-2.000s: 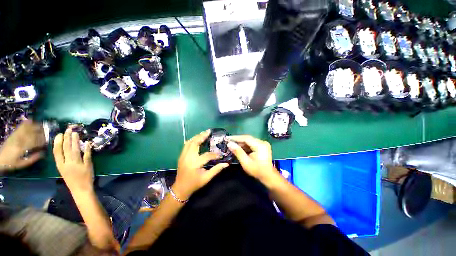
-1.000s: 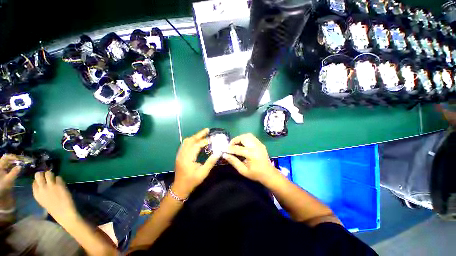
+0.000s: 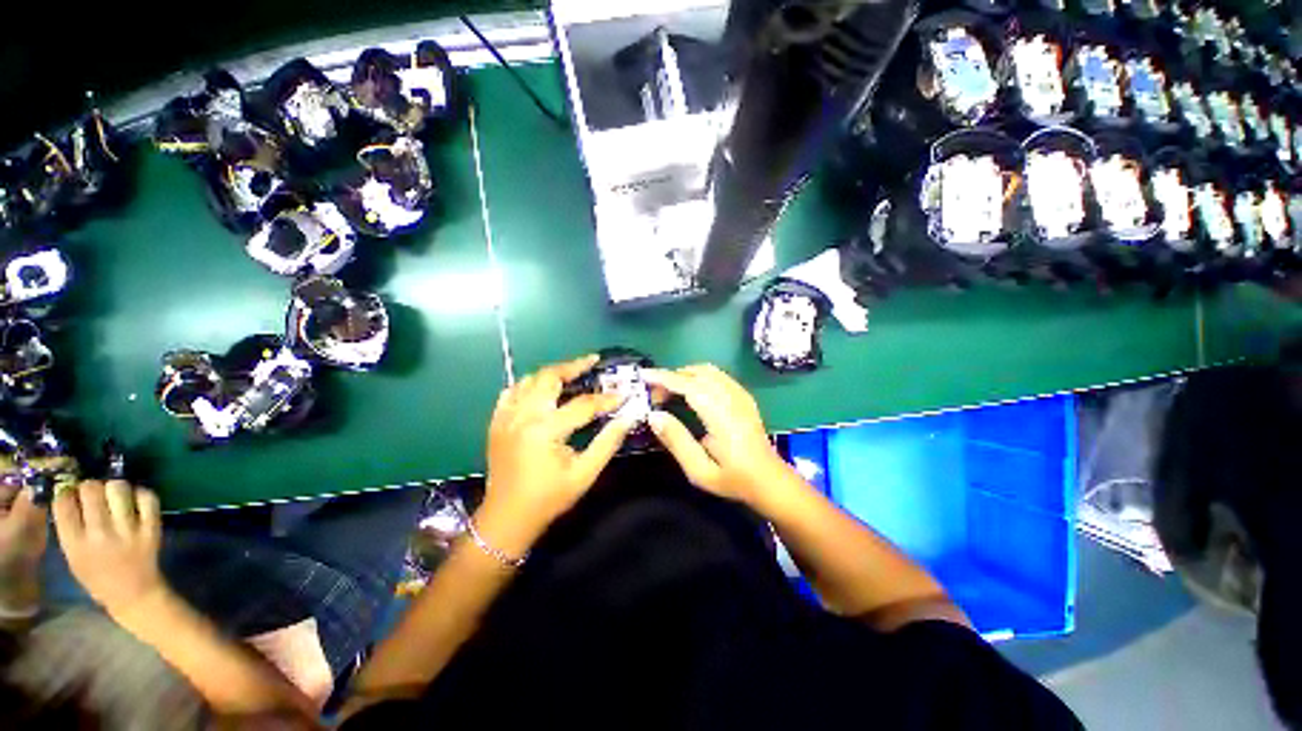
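Observation:
A small round unit (image 3: 626,383) with a black shell and silver-white centre is at the front edge of the green bench. My left hand (image 3: 550,440) holds its left side, fingers around the shell and thumb at the centre. My right hand (image 3: 717,429) has its fingertips on the right side of the silver-white centre. The fingers partly cover the unit. A set-down unit (image 3: 787,327) lies to the right. The large black power driver (image 3: 783,143) stands over the white-grey screw feeder (image 3: 654,264), not touched by either hand.
Waiting units (image 3: 340,323) lie loosely on the left. Grouped units (image 3: 971,197) stand in rows at the right. A crumpled white piece (image 3: 835,290) lies beside the set-down unit. A blue bin (image 3: 954,514) is below the bench edge. Another person's hands (image 3: 112,543) are at far left; a dark shape is at far right.
The centre of the held unit shows bright now, where two seconds ago it looked darker. My hands stay around it. The neighbour's hands moved left and down. A dark shape came in at the right.

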